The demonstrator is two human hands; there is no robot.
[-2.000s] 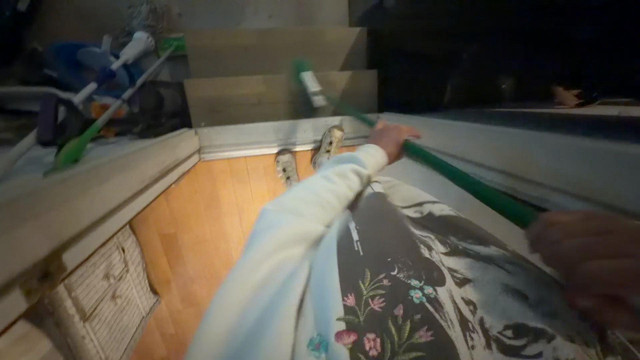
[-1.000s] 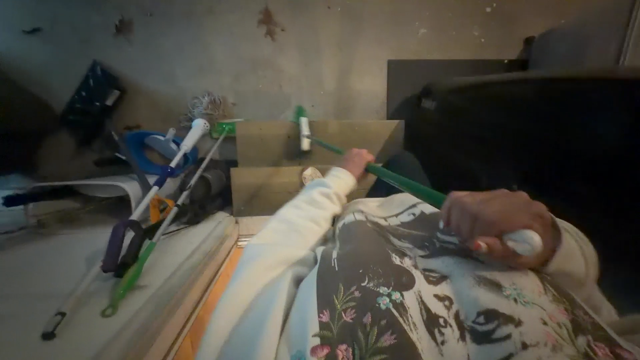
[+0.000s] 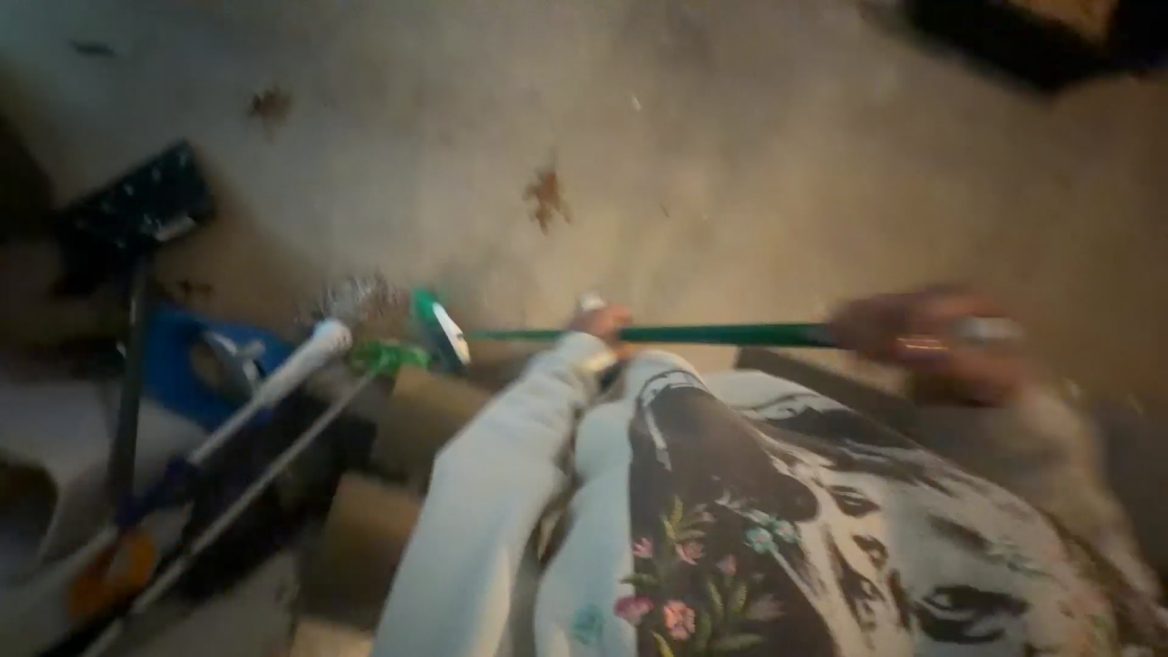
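A green pole (image 3: 730,335) runs nearly level across the middle of the view, with a green and white head (image 3: 442,328) at its left end. My left hand (image 3: 602,321) is closed around the thinner part of the pole, at the end of a pale sleeve. Near the pole's right end my right hand (image 3: 931,342), blurred by motion, grips it; a whitish end piece shows beyond the fingers. The head of the tool is above the steps, close to a second, bright green tool head (image 3: 392,356). Whether they touch I cannot tell.
Long-handled tools stand at the left: a white pole (image 3: 274,388), a thin pole (image 3: 260,479) and a dark, wide-headed tool (image 3: 137,205). A blue object (image 3: 187,365) is among them. Wooden steps (image 3: 365,529) descend to a concrete floor (image 3: 730,164) with dry leaves (image 3: 546,196).
The view has moved from the doorway out over the steps and floor. The pole, slanted before, is now nearly level, its head swung left beside the stored tools. Both hands have stayed on it.
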